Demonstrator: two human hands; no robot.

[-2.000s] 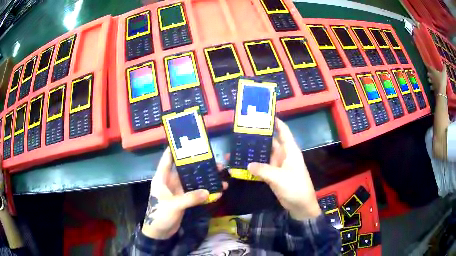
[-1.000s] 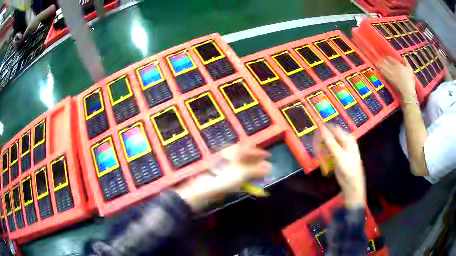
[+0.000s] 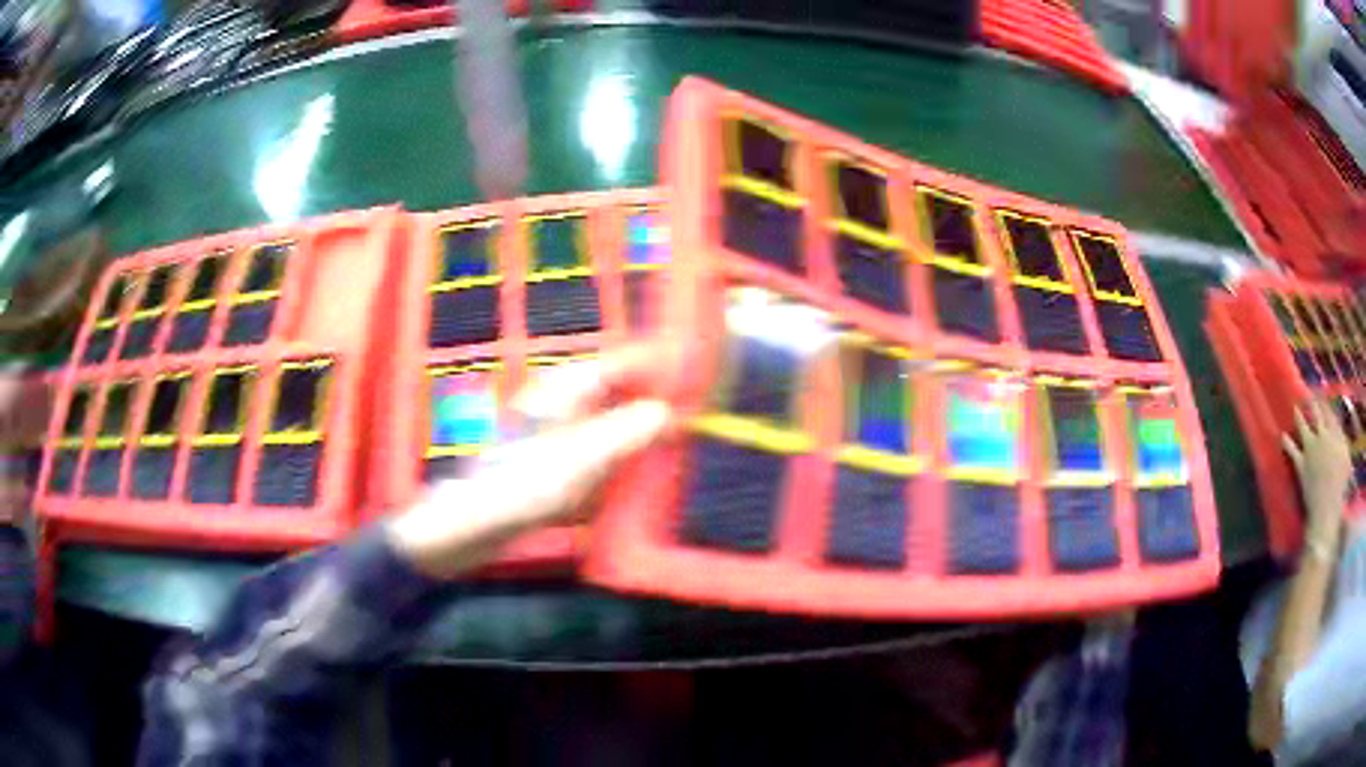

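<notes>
A red-orange foam tray full of black and yellow keypad phones is lifted and overlaps the middle tray in view. Its upper-row screens are dark; several lower-row screens show colour. My left hand, blurred, is shut on the tray's left edge. My right hand is hidden behind the tray's lower right; only the plaid sleeve and a sliver of wrist show. The middle tray lies behind my left hand, partly covered, with phones in its pockets.
Another phone tray lies on the green bench at left, one upper pocket empty. At right, another person's hand touches a phone tray. Red trays stand at the upper right. The picture is blurred.
The two phones seen in my hands at first are no longer seen there. The right-hand tray has been lifted and moved left over the middle tray, with my left hand on its edge.
</notes>
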